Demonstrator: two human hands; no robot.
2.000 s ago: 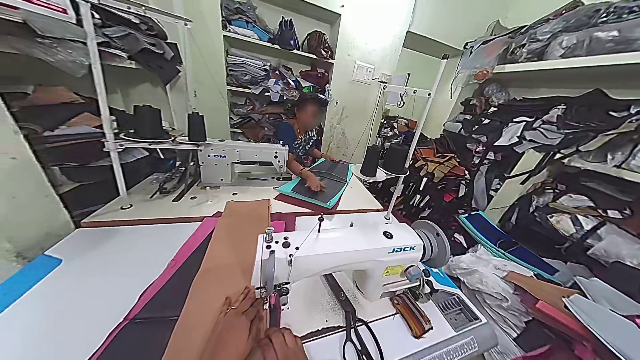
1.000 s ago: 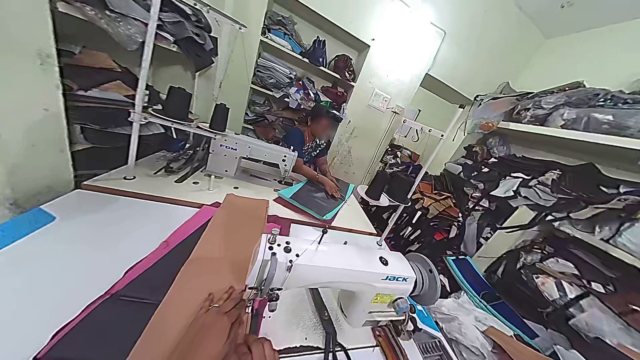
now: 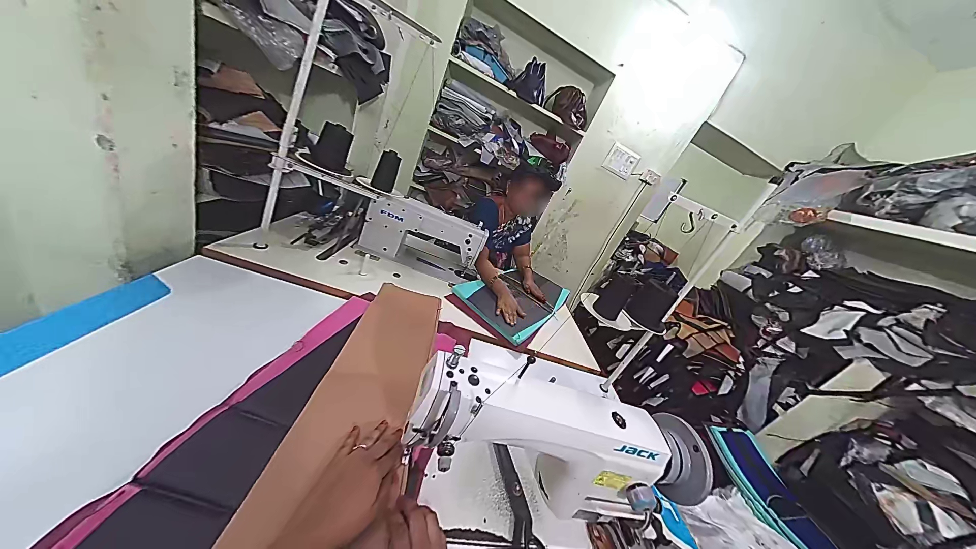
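Observation:
A white Jack sewing machine (image 3: pixel 549 431) stands in front of me, its needle end at the left. My left hand (image 3: pixel 358 473) lies flat with fingers spread on a long tan strip of material (image 3: pixel 358 366), just left of the needle area. Close beside it, nearer me, my right hand (image 3: pixel 412 526) has curled fingers at the edge of the work; whether it pinches the material cannot be seen. Under the tan strip runs a black panel (image 3: pixel 252 435) with pink edging (image 3: pixel 305 343). The needle and presser foot are mostly hidden. Black-handled scissors (image 3: pixel 515 488) lie partly behind the machine arm.
Across the tables a co-worker (image 3: pixel 507 236) leans over a grey panel with turquoise edges (image 3: pixel 526 305), beside a white FDM sewing machine (image 3: pixel 419 232). Black thread cones (image 3: pixel 629 297) stand on a rack at right. Material scraps (image 3: pixel 862 320) are heaped at right. A blue strip (image 3: pixel 84 313) lies at far left.
The view has turned and tilted. My hands stay beside the needle end, on the tan strip. The co-worker's hands have shifted over the grey panel.

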